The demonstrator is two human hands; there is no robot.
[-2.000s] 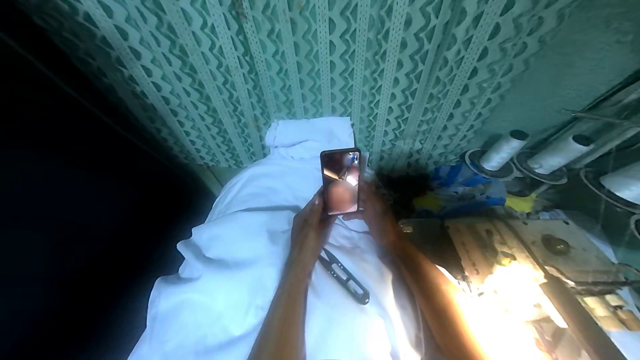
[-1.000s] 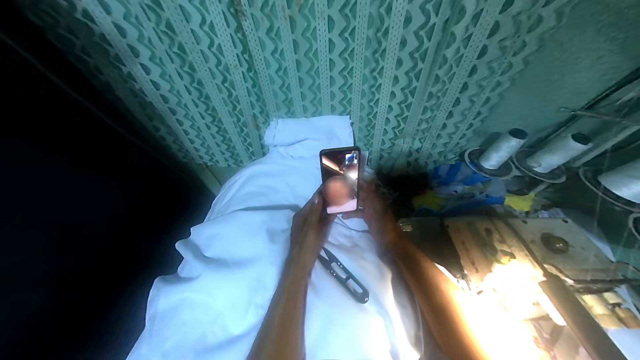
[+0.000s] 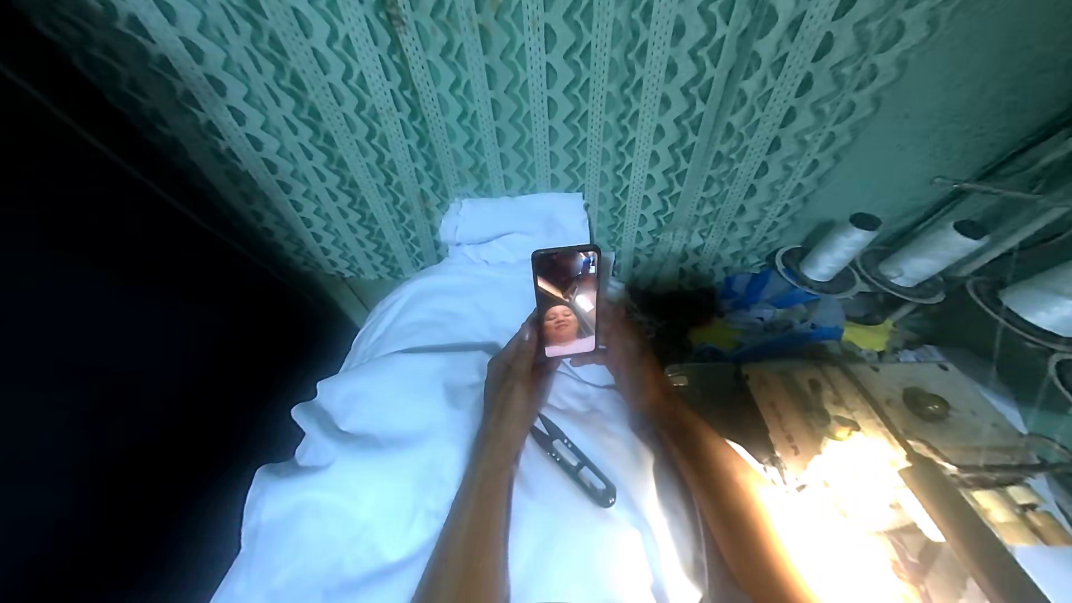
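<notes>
A smartphone [image 3: 567, 301] is held upright over white fabric, its lit screen showing a person in a video picture. My left hand [image 3: 515, 377] grips its lower left side, with the thumb along the edge. At its lower right side is my right hand [image 3: 624, 356], the fingers partly hidden and blurred. Black thread snips [image 3: 574, 462] lie on the white fabric [image 3: 402, 419] between my forearms, just below the phone. The fabric spreads in folds across the middle, with a folded part at its far end.
At the right stands an industrial sewing machine [image 3: 946, 410] under a bright lamp glow. Cones of white thread [image 3: 840, 247] rest on a stand behind it. Blue and yellow material [image 3: 754, 293] is heaped beside the wall. A patterned green lace curtain [image 3: 502, 100] hangs in front. The left side is dark.
The picture on the phone screen has changed; the person in it shows more clearly now. Both hands have kept their hold, and the snips have not moved.
</notes>
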